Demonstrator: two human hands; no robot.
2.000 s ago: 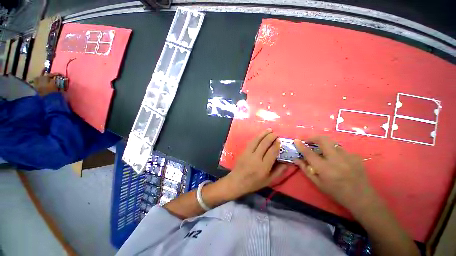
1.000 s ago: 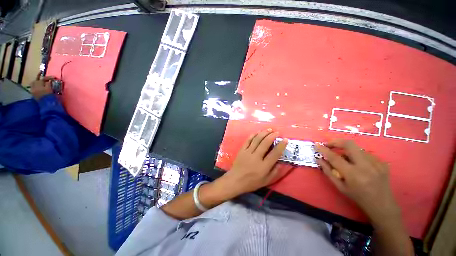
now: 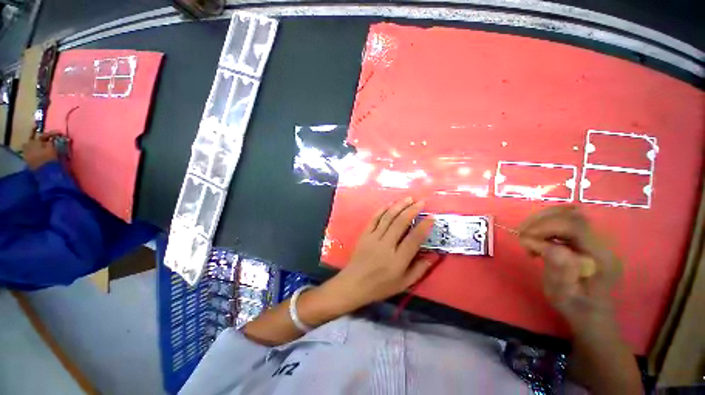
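Note:
A small rectangular module [image 3: 460, 234] with a pale, dark-marked face lies flat on the red work mat [image 3: 464, 85]. My left hand [image 3: 390, 251] holds its left end, with fingertips above and thumb below. A thin red wire runs from the module toward my lap. My right hand [image 3: 568, 258] is to the right of the module, off it and partly blurred. It holds an awl [image 3: 585, 266], its tan handle in the palm and its thin shaft pointing left toward the module's right end. Thin white frame gaskets [image 3: 535, 180] lie behind, one single and one joined pair.
A shiny carrier strip [image 3: 216, 139] and a clear film [image 3: 318, 154] lie on the dark bench, left of the mat. A blue crate [image 3: 182, 332] of modules is below. At far left, a coworker's blue sleeve [image 3: 54, 224] reaches another red mat [image 3: 100, 146].
My right hand has come off the module and moved right, and the awl shaft now shows. The module's right end is uncovered. The whole view has shifted slightly.

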